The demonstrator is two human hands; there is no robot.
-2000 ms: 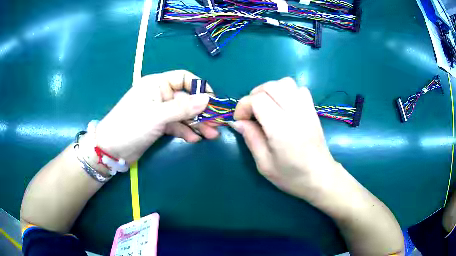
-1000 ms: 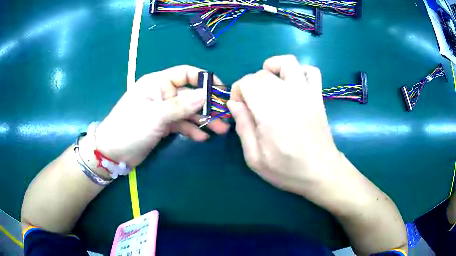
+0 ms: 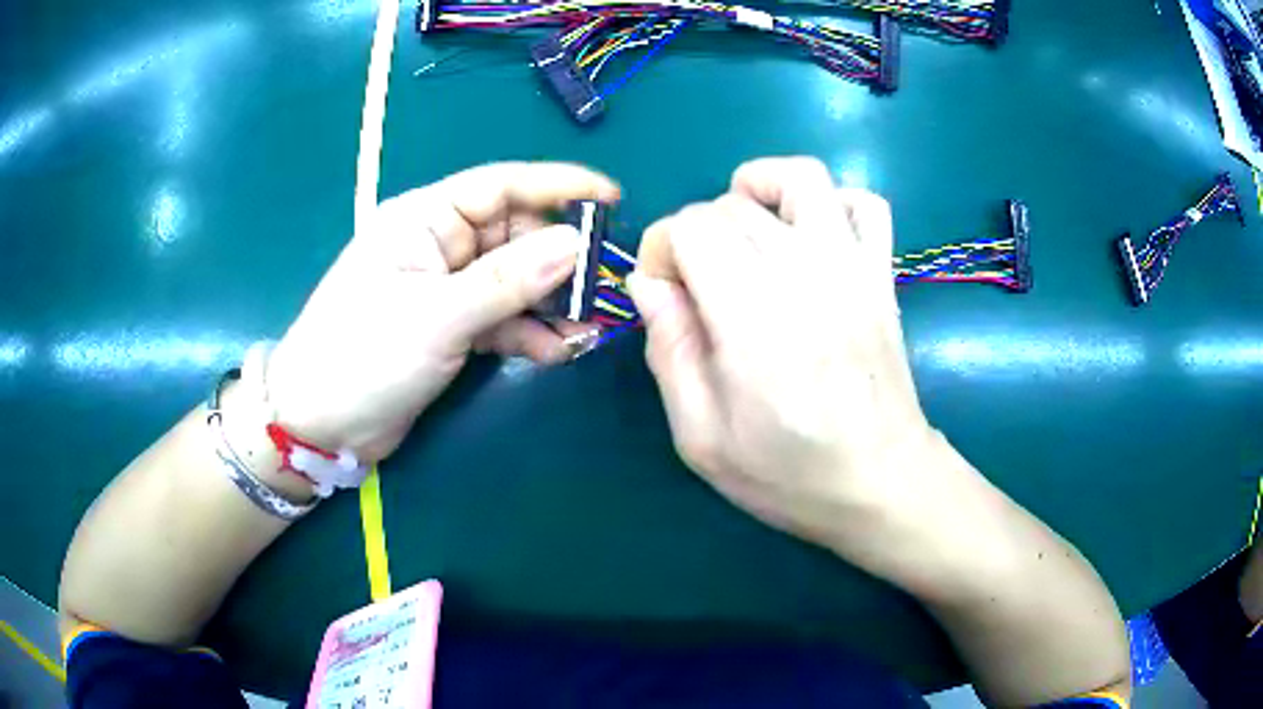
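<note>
My left hand (image 3: 430,284), bare, holds a black connector housing (image 3: 587,261) upright between thumb and fingers, its pale strip showing. My right hand (image 3: 776,326), bare, grips the multicolour wires of the same harness (image 3: 956,261) just right of the housing and hides the middle of the bundle. A blue wire and a pale wire tip stick out below the housing by my left fingertips. The far-end black connector (image 3: 1021,245) sticks out to the right beyond my right hand.
Several harnesses (image 3: 752,18) lie at the top edge, one with its connector (image 3: 569,79) angled. A small harness (image 3: 1177,238) lies at the right. A yellow line (image 3: 371,533) crosses the green tabletop (image 3: 554,554). A pink badge card (image 3: 377,651) is at the lower edge; another person's sleeve (image 3: 1212,630) shows lower right.
The housing has turned upright and shifted slightly right, its pale strip now fully showing. My left index finger has extended over its top. My right hand has moved slightly left and stays on the wires.
</note>
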